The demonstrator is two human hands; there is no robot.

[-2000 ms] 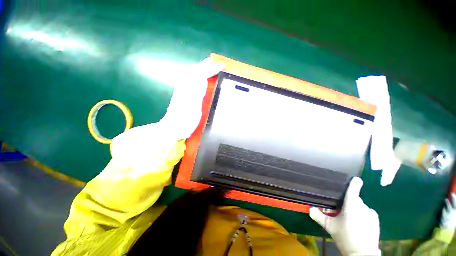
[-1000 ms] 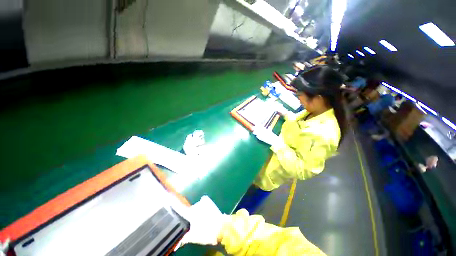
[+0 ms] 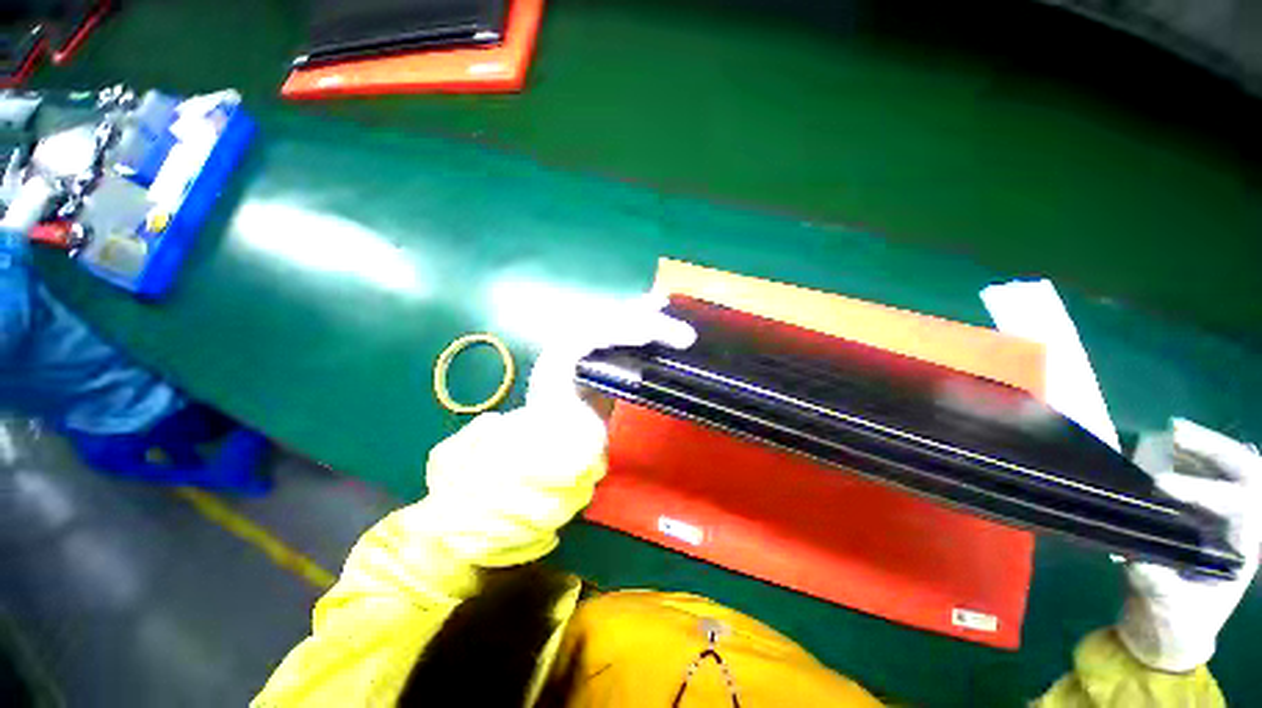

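A closed dark laptop [image 3: 886, 429] is held tilted above the orange tray [image 3: 817, 533], its long thick edge towards me. My left hand [image 3: 602, 353], in a white glove, grips its left end, with fingers over the top. My right hand [image 3: 1193, 533], also gloved, grips its right end near the corner. The tray lies on the green bench, with small white labels on its near edge. The laptop covers the middle of the tray.
A yellow tape ring [image 3: 473, 374] lies left of the tray. A long white strip [image 3: 1059, 353] lies behind the laptop's right part. Another orange tray with a dark laptop [image 3: 401, 25] is at the back. A blue parts bin [image 3: 194, 201] and a person's blue sleeve [image 3: 83, 360] are far left.
The view has swung back from the neighbouring person on the right to the bench. The laptop, lying underside up on the tray before, is now lifted and tilted in both hands.
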